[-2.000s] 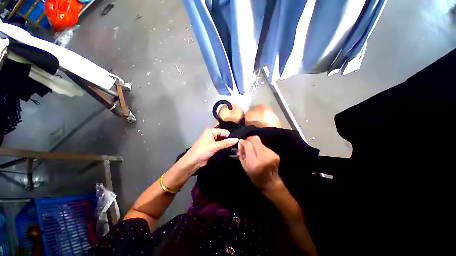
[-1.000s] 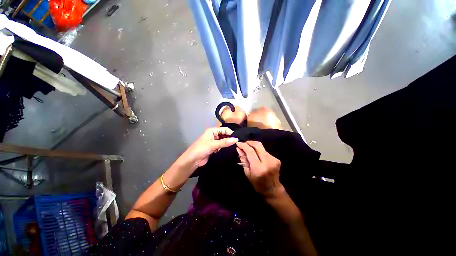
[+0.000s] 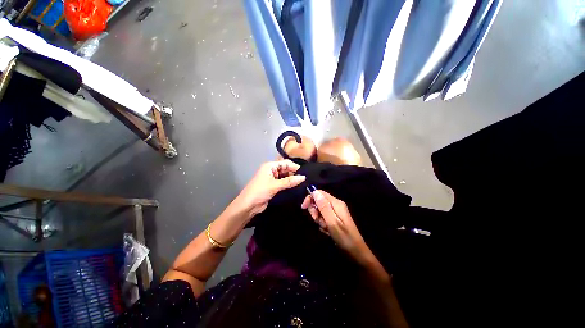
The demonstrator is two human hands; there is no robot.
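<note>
A black garment [image 3: 346, 182] lies bunched over my lap, its folds hard to tell apart. A black hanger hook [image 3: 283, 139] sticks out of its top, in front of my knees. My left hand [image 3: 272, 186] pinches the garment's cloth between thumb and fingers just below the hook. My right hand [image 3: 330, 214] is a little to the right and below, fingers closed on a small shiny tool [image 3: 312, 189] whose tip points up toward the cloth. The kind of tool is too small to tell. The tip appears apart from my left fingertips.
Light blue garments [image 3: 378, 51] hang ahead above a slim metal bar [image 3: 363, 135]. A large black cloth mass [image 3: 513, 211] fills the right side. At left are a table with draped garments [image 3: 96, 73], a metal-legged table [image 3: 77, 197], a blue crate [image 3: 83, 288] and a red bag [image 3: 86, 18].
My right hand has moved down and away from my left fingertips, and the shiny tool tip now shows. My left hand stays on the cloth. The view has shifted slightly since the earliest frame.
</note>
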